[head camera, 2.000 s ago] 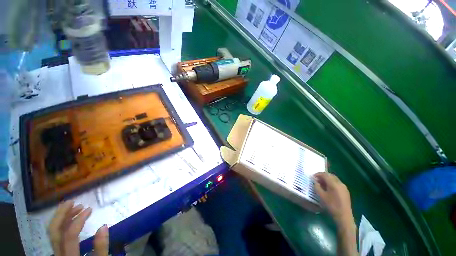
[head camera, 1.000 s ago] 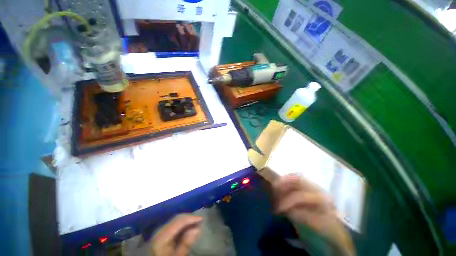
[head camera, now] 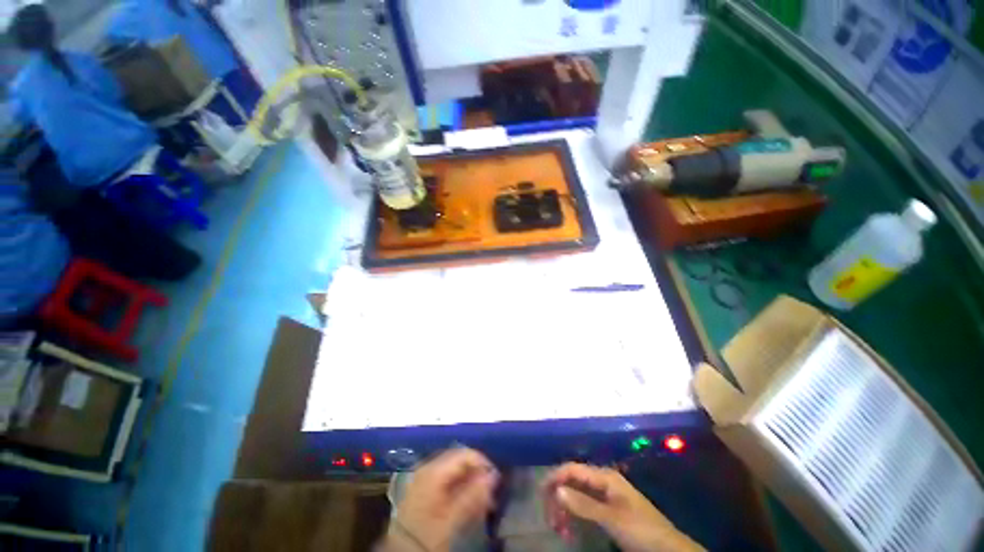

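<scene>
My left hand (head camera: 448, 498) and my right hand (head camera: 606, 502) are close together but apart at the bottom centre, in front of the machine's blue front edge. Their fingers are curled and blurred; I cannot tell whether a small part is in either one. The orange jig plate (head camera: 480, 239) with its thick black frame lies at the back of the machine bed. The glue syringe (head camera: 387, 162) hangs over its left black block (head camera: 419, 216). A second black block (head camera: 529, 210) sits on the right side of the plate.
White paper (head camera: 491, 345) covers the bed, with a thin dark stick (head camera: 607, 288) on it. An open carton (head camera: 793, 426), white bottle (head camera: 872, 257), hot air gun (head camera: 745, 167) and dark loops (head camera: 725, 289) are on the green bench. People in blue (head camera: 92, 108) are at left.
The view has swung left. The jig plate is further back on the bed, beneath the syringe. My right hand has left the carton and come beside my left hand.
</scene>
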